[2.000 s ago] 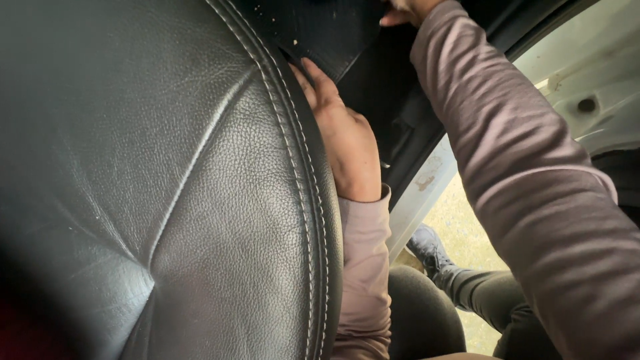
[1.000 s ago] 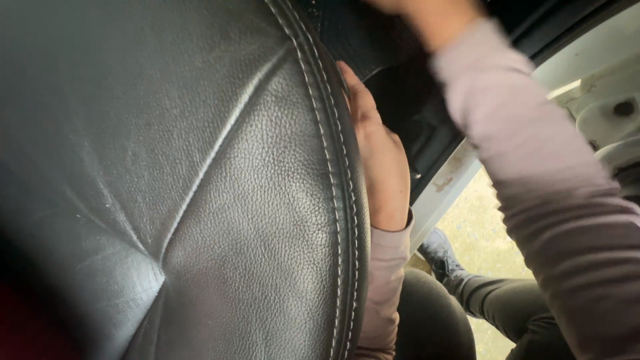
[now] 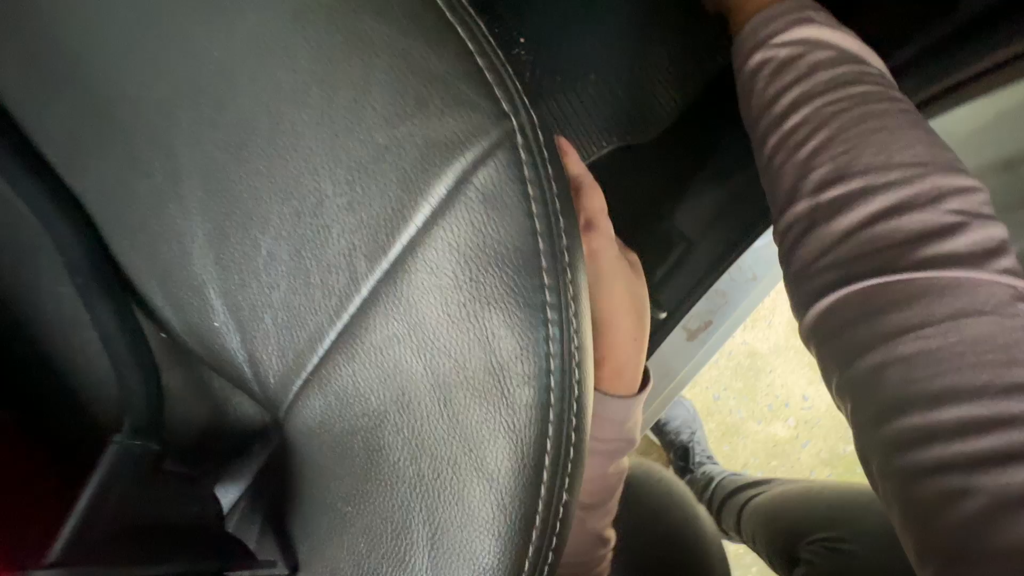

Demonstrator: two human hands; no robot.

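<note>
A black leather car seat [image 3: 416, 320] with white double stitching takes up the left and middle of the view. My left hand [image 3: 612, 280] lies along the outer side of the seat, its fingers pointing up the frame and partly hidden by the seat edge. Whether it holds anything cannot be seen. At the top edge, only a little of my right hand [image 3: 740, 10] shows above the sleeve; its fingers are out of view. Beyond the seat is a ribbed black floor mat [image 3: 608, 88] with small crumbs on it.
A pale door sill [image 3: 712, 312] with brown marks runs diagonally beside the seat. Outside it lies light ground [image 3: 752, 384], where my shoe [image 3: 684, 436] rests. At the lower left are a black curved strap or bar [image 3: 120, 320] and a dark plastic part [image 3: 144, 512].
My right hand has moved mostly out of view at the top. My left hand stays at the seat's side, its fingers more hidden than two seconds ago. The black curved part has come into view.
</note>
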